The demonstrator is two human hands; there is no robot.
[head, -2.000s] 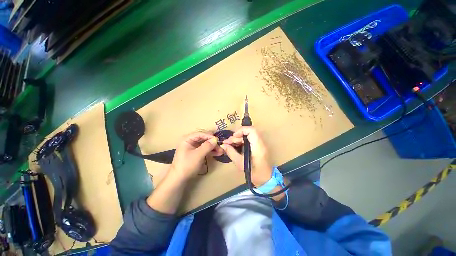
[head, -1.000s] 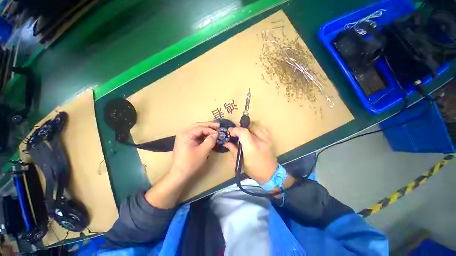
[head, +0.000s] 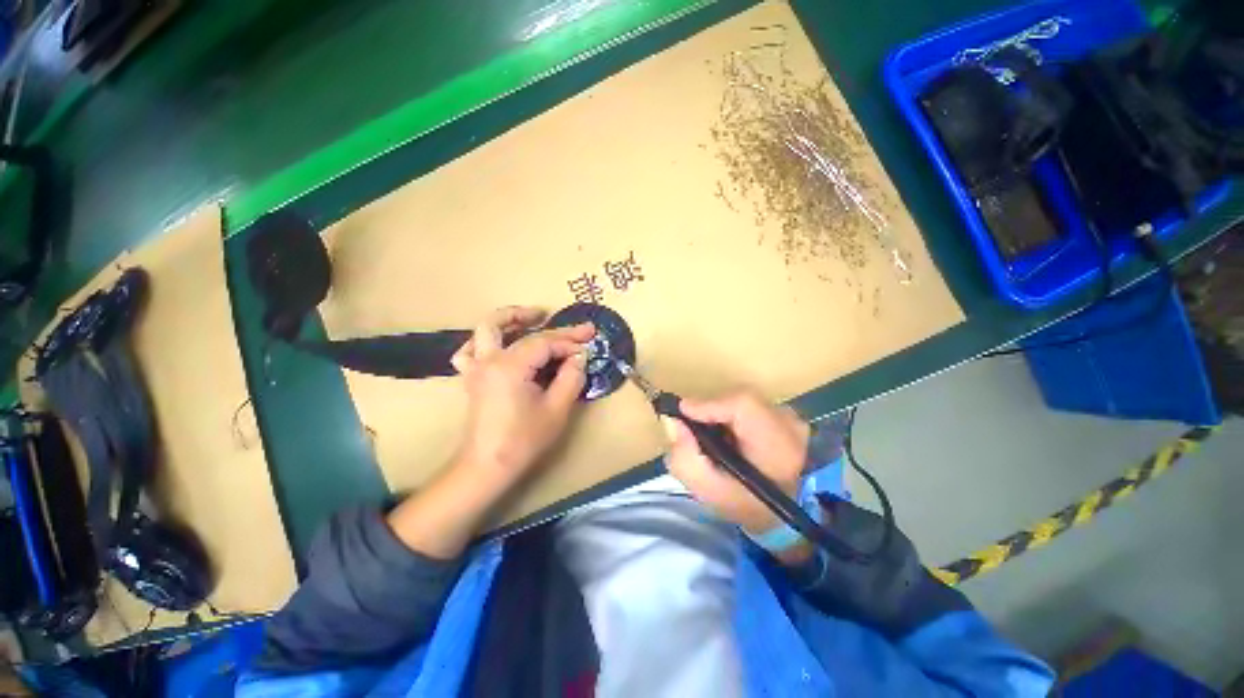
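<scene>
A black headphone ear cup (head: 610,323) lies open face up on the cardboard work sheet (head: 471,246), with small shiny parts inside. My left hand (head: 521,389) holds the cup, fingertips at its inner parts. My right hand (head: 744,457) grips the black soldering iron (head: 744,471) like a pen; its silver tip is at the right side of the cup's inside. What the tip touches is too small to tell. The black headband (head: 396,355) runs left from under my left hand to the other ear cup (head: 289,266).
Tiny brown-gold pieces (head: 791,171) with silver strands lie at the sheet's upper right. A blue plastic bin (head: 1016,284) with black items stands at the right. Other black headphones (head: 112,423) lie on cardboard at the left. The iron's cord loops below my right hand.
My right hand has moved right and turned the iron from pointing up and away to pointing its tip into the cup. My left hand stays at the cup. The view has shifted slightly.
</scene>
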